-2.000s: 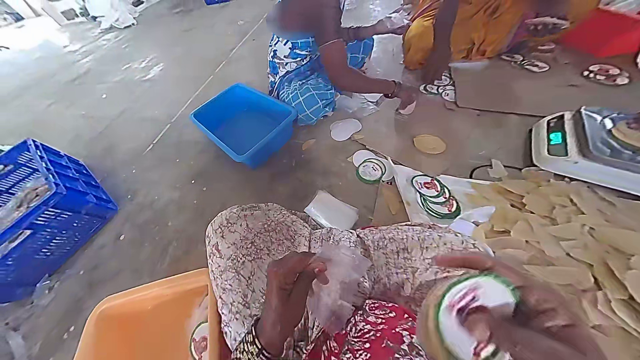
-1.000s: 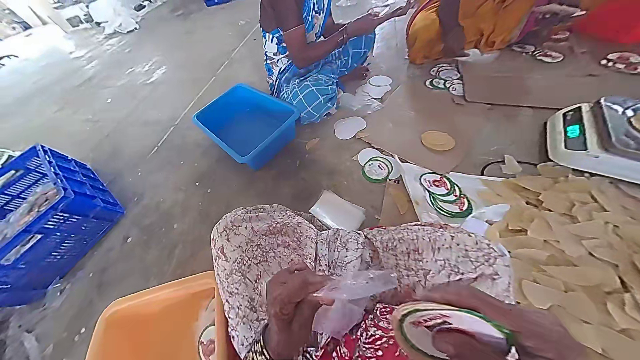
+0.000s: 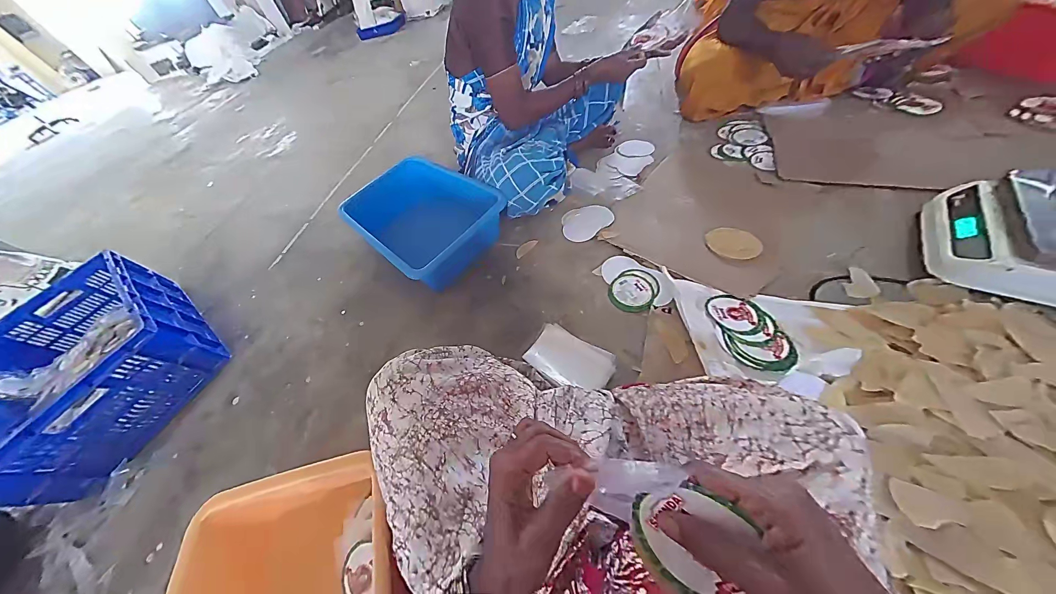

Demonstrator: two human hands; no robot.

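Note:
Above my lap, my left hand pinches the edge of a clear plastic bag between thumb and fingers. My right hand grips a stack of thin round discs topped by a green-rimmed printed round label, its thumb lying on the label. The stack's near edge meets the mouth of the bag; how far inside it sits I cannot tell. A pile of clear plastic bags lies on the floor just beyond my knees. More green-rimmed round labels rest on a white sheet ahead of my right knee.
Thin beige discs are heaped at right beside a digital scale. An orange tub stands by my left side, a blue crate farther left, a blue basin ahead. Two people sit on the floor beyond, holding items.
My hands have come together, and the bag now meets the stack in my right hand. The person in blue, who reached to the floor two seconds ago, now holds something raised.

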